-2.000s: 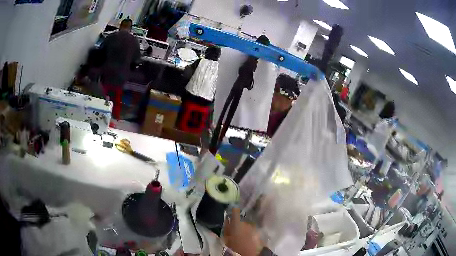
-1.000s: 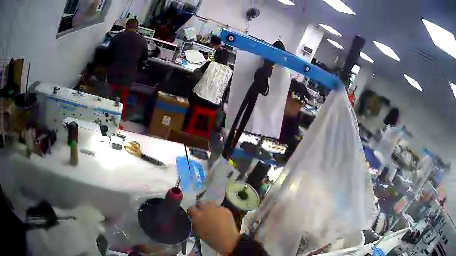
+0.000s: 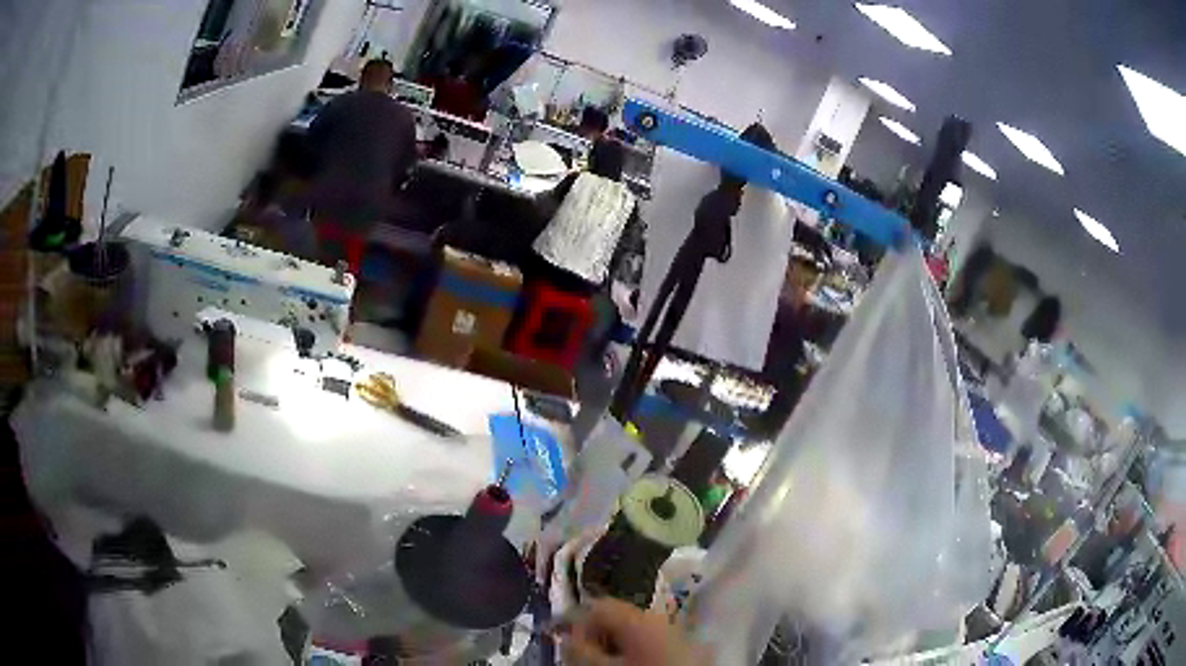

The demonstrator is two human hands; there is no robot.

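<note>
A dark thread cone with a pink rim [image 3: 490, 510] stands on a wide black dish [image 3: 455, 572], with a metal pin out of its top. A large black thread spool with a pale green flat end [image 3: 663, 513] stands upright to its right. My right hand [image 3: 631, 635] is blurred and cut off by the bottom edge, just below the black spool. Its fingers point left, below and right of the dish. I cannot tell if it holds thread. My left hand is not in view.
A clear plastic bag [image 3: 858, 481] hangs from a blue drilled crossbar [image 3: 741, 159] at the right. White sewing machine [image 3: 247, 289], yellow-handled tool [image 3: 390, 393] and blue packet [image 3: 527, 455] lie beyond the cones. White and black fabric [image 3: 195, 592] is at lower left. Two people work farther back.
My right hand has moved from between the two cones, beside the pink rim, down to the bottom edge. The view has shifted, so the cones and bag appear farther right.
</note>
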